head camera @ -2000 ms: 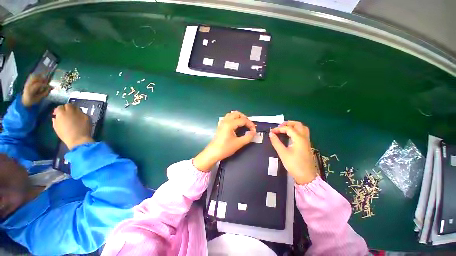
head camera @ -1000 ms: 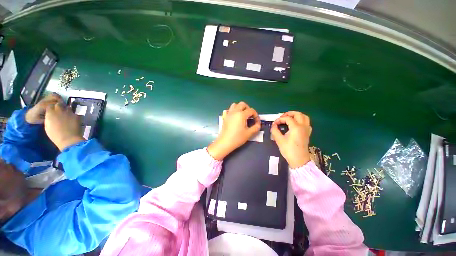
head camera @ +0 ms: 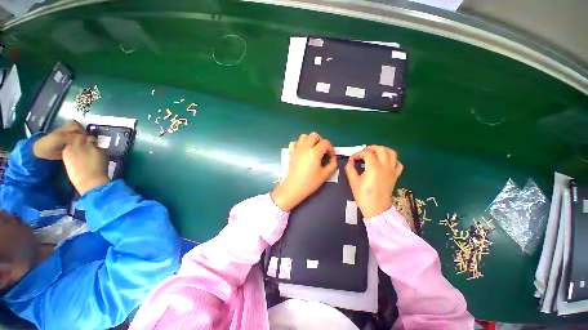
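A flat black panel (head camera: 316, 235) with white and grey patches lies on a white sheet (head camera: 358, 301) in front of me. My left hand (head camera: 306, 169) is at the panel's top edge, left of the middle, with its thumb and fingertips curled together. My right hand (head camera: 375, 177) is at the same edge just to the right, curled the same way. A small gap lies between the hands. Any small part between the fingertips is hidden. Tan-gold slivers lie beside my right wrist (head camera: 406, 205) and in a pile farther right (head camera: 474, 248).
A second black panel (head camera: 351, 74) lies on a white sheet farther up the green surface. A crumpled clear bag (head camera: 519, 216) and stacked panels with sheets (head camera: 558, 245) are at right. At left, a person in blue sleeves (head camera: 122, 225) works at another panel (head camera: 118, 145), near loose slivers (head camera: 173, 121).
The farther panel and its sheet have moved right along the green surface. My hands stay at the top edge, with small finger shifts. The person in blue has brought the far hand to the near panel.
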